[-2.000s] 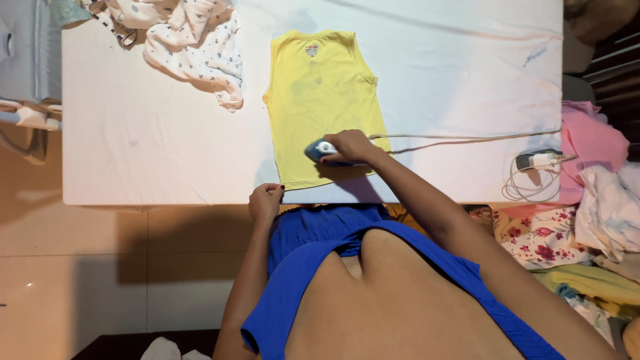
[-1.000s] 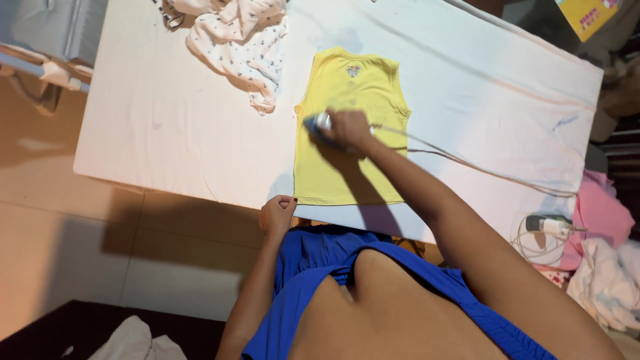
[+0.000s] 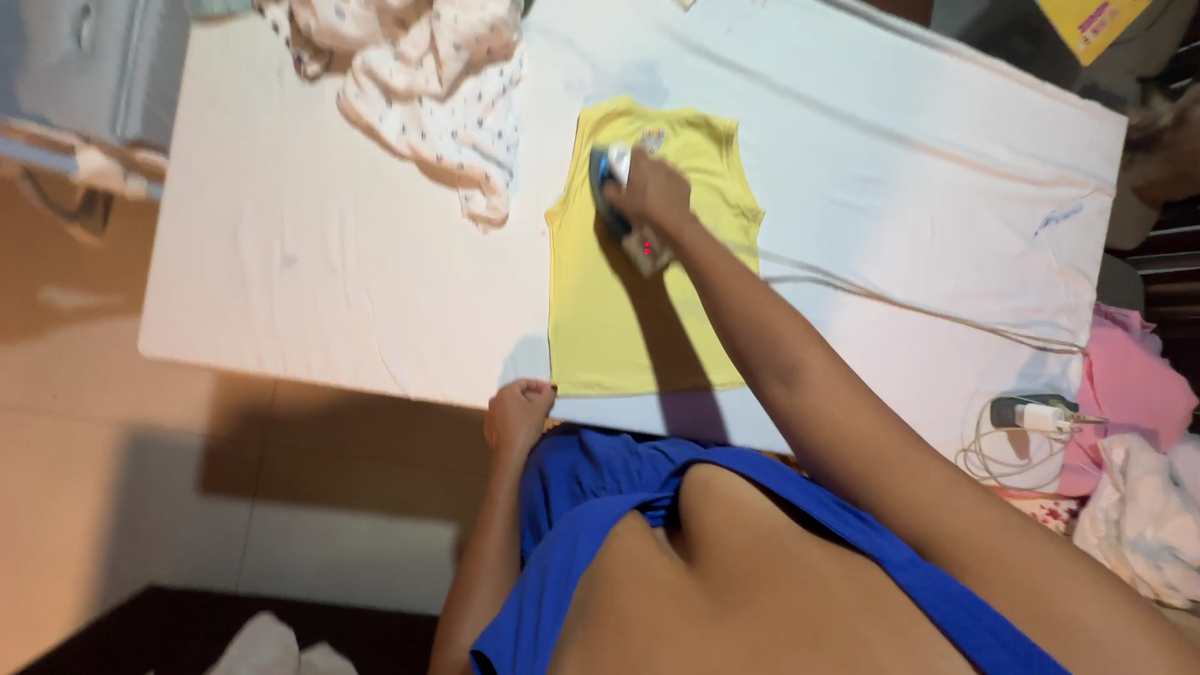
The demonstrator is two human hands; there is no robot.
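A yellow sleeveless shirt (image 3: 600, 328) lies spread on a table covered with a white cloth (image 3: 328, 281). My right hand (image 3: 656, 197) grips a clothes iron (image 3: 605, 192), which rests on the upper left part of the shirt, close to a small print below the neckline. A red light glows at the iron's rear. The iron's cord (image 3: 900, 300) runs right across the cloth. At the shirt's lower left corner, my left hand (image 3: 520, 408) pinches the hem at the table's near edge, its fingers curled together.
A crumpled white patterned cloth (image 3: 441, 112) lies at the table's upper left. A power socket with a white plug (image 3: 1039, 417) and coiled cable sits at the right corner. Beside it are pink fabric (image 3: 1130, 384) and other piled clothes (image 3: 1144, 516). A grey padded item (image 3: 84, 75) stands at far left.
My right hand has moved the iron from the shirt's lower part up to near its left armhole. My left hand stays at the lower left corner. The view has rotated somewhat.
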